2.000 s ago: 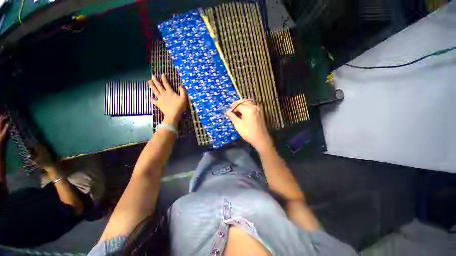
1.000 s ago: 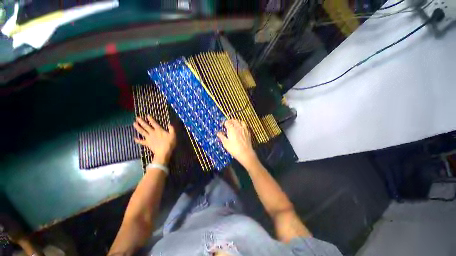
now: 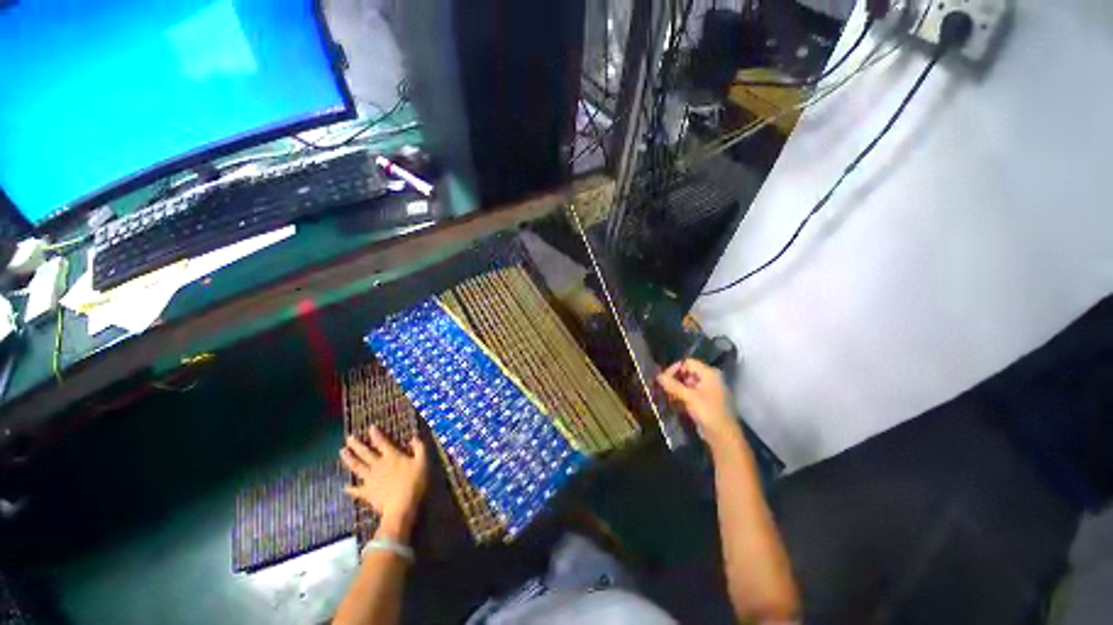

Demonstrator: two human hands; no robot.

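Observation:
The blue circuit board panel (image 3: 476,409) lies slanted, component side up, on stacked panels. Gold-brown panel edges (image 3: 543,354) show along its right side. My left hand (image 3: 388,479) rests with fingers spread on the darker stacked panels (image 3: 381,403) left of the blue panel. My right hand (image 3: 698,397) is right of the stack, its fingers pinched at a long thin panel (image 3: 618,315) seen nearly edge-on. The exact contact is hard to see. No tool can be made out in either hand.
A small ribbed stack (image 3: 293,515) lies left of my left hand. A raised shelf (image 3: 244,293) at the back holds a lit monitor (image 3: 171,92), a keyboard (image 3: 244,214), papers and a red-and-white pen. Wires hang behind the stack. A large white surface (image 3: 903,232) with a dark cable is at right.
My right hand has left the blue panel and moved right, to a long thin panel now seen edge-on. My left hand stays on the stack. The view has tilted up, showing the monitor.

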